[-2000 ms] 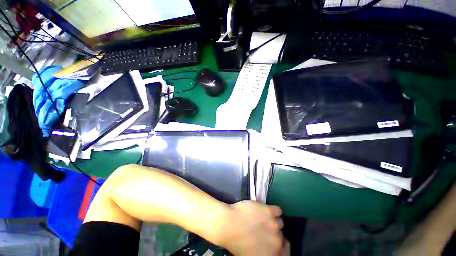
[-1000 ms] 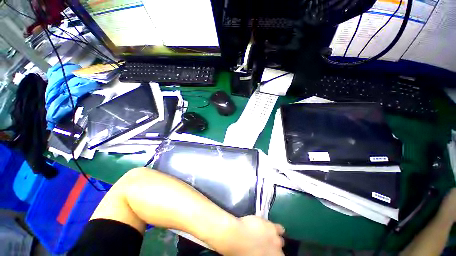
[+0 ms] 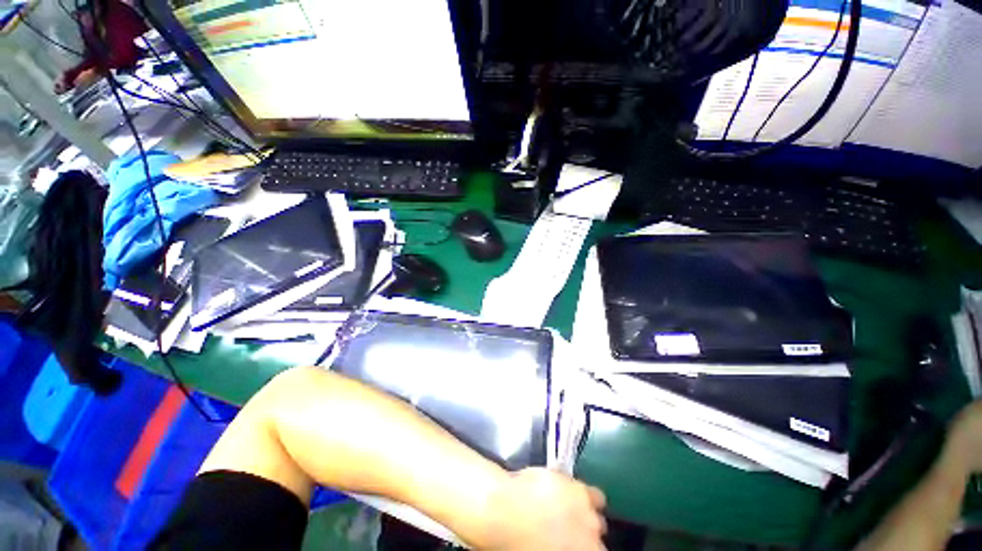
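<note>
A glossy black screen unit [image 3: 452, 371] lies on a stack with white paper, in front of me, with a bright reflection. My left forearm crosses its near edge. My left hand [image 3: 547, 510] is bent into a loose fist at the stack's near right corner; whether it holds anything is hidden. My right hand [image 3: 966, 457] is at the right edge, blurred and partly cut off; its fingers are not clear. A second stack of black screen units [image 3: 716, 296] with white labels and paper layers lies to the right. A dark long item [image 3: 878, 468] lies near my right hand.
A third stack of screen units [image 3: 269, 258] lies left, beside a blue cloth [image 3: 151, 210]. Two mice [image 3: 477, 236], a label strip [image 3: 546, 258] and keyboards [image 3: 361, 173] are behind. Two lit monitors [image 3: 334, 65] stand at the back. Blue bins [image 3: 92, 431] are at lower left.
The view has tilted upward, showing more of the monitors. My left hand stays by the middle stack's near corner. My right arm stays at the right edge, with slightly more of the hand area showing.
</note>
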